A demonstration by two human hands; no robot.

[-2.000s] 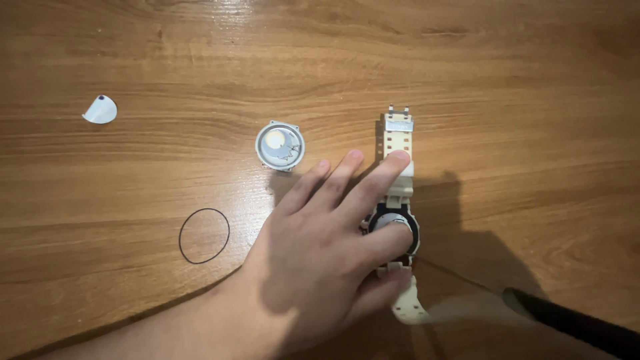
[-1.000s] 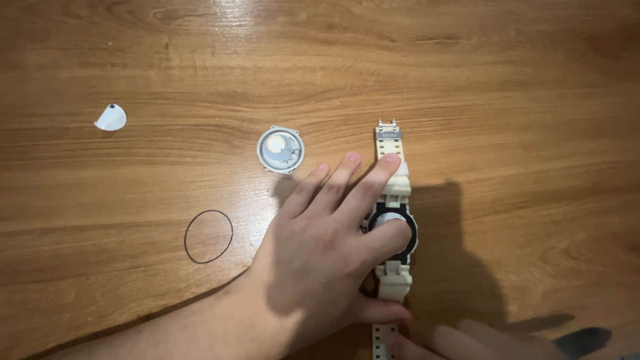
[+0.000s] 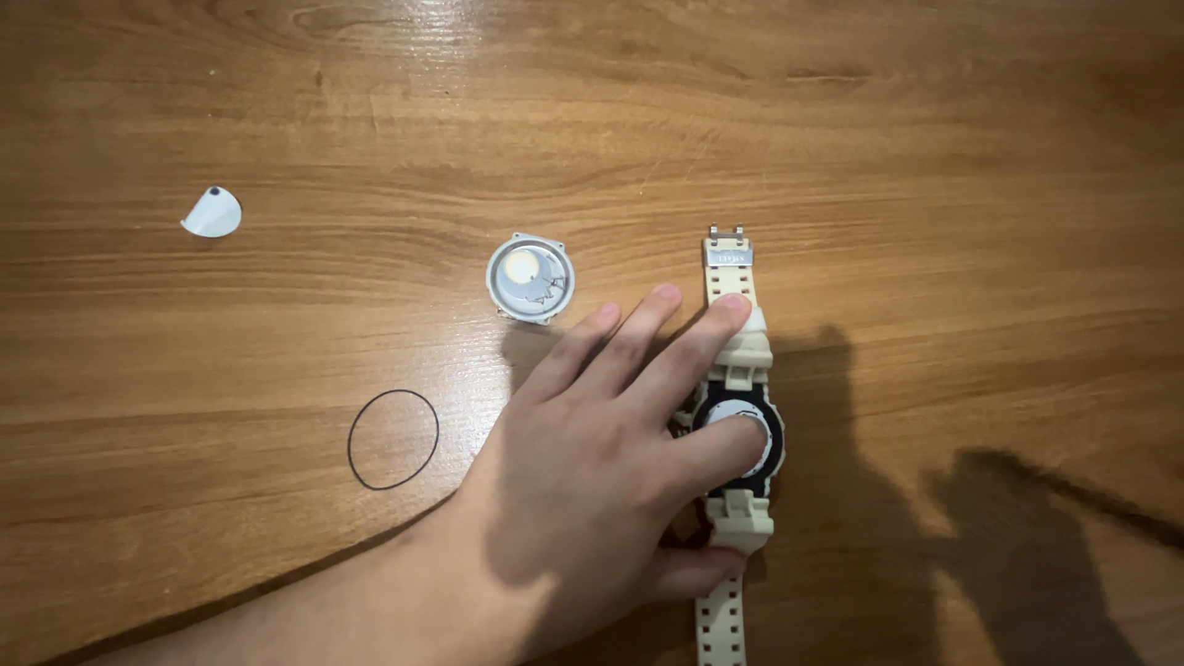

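A cream-coloured wristwatch (image 3: 740,523) lies back side up on the wooden table, its strap stretched out toward and away from me. My left hand (image 3: 601,462) rests over it from the left. One fingertip presses on the round centre of its dark-rimmed back, another touches the upper strap, and the thumb lies at the lower strap joint. Much of the watch's left side is hidden under the fingers. Just beyond my fingertips sits a round metal watch case back (image 3: 566,277). My right hand is out of view; a hand-like shadow falls at the lower right.
A thin black rubber ring (image 3: 437,433) lies left of my wrist. Farther left and back is a small white round sticker or film (image 3: 215,215) with one edge folded and a dark spot. All lie on the wood-grain table (image 3: 971,139).
My right hand, at the lower strap one second ago, has left the view, as has the dark tool beside it. The left hand stays on the watch.
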